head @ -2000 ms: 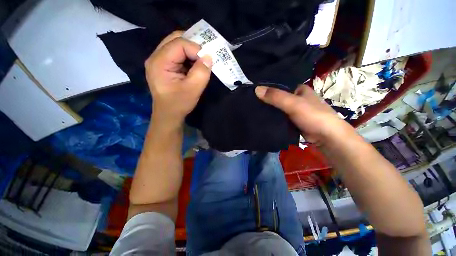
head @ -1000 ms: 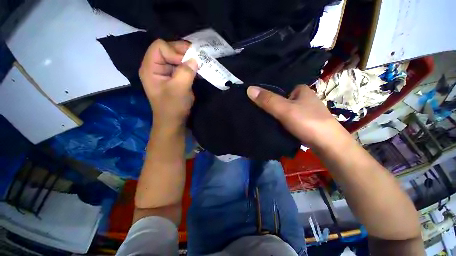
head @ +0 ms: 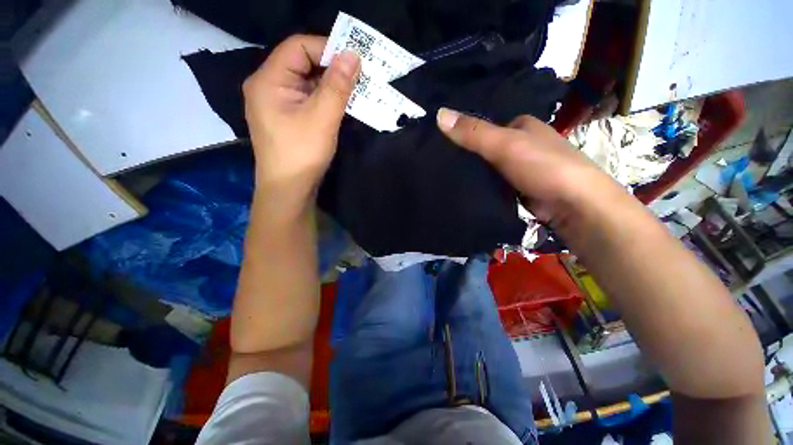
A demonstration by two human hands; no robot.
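Observation:
My left hand (head: 300,109) pinches two white tickets (head: 374,76) with printed square codes between thumb and fingers. The tickets fan apart, and the lower one reaches the edge of a black cut piece (head: 417,191). My right hand (head: 530,165) grips that black piece from the right, thumb on top near the ticket's end; its fingers are mostly hidden under the cloth. The piece hangs above my lap. More black cloth (head: 348,13) lies behind it at the top of the view.
White boards stand at the left (head: 130,78) and upper right (head: 713,43). Crinkled blue plastic (head: 191,226) lies below the left board. A red crate (head: 726,135) with pale scraps (head: 622,143) is at the right. Another red crate (head: 535,291) is beside my legs.
The tickets, both hands and the held black piece have moved slightly up. The tickets dipped and overlapped a second ago and now spread with their codes showing.

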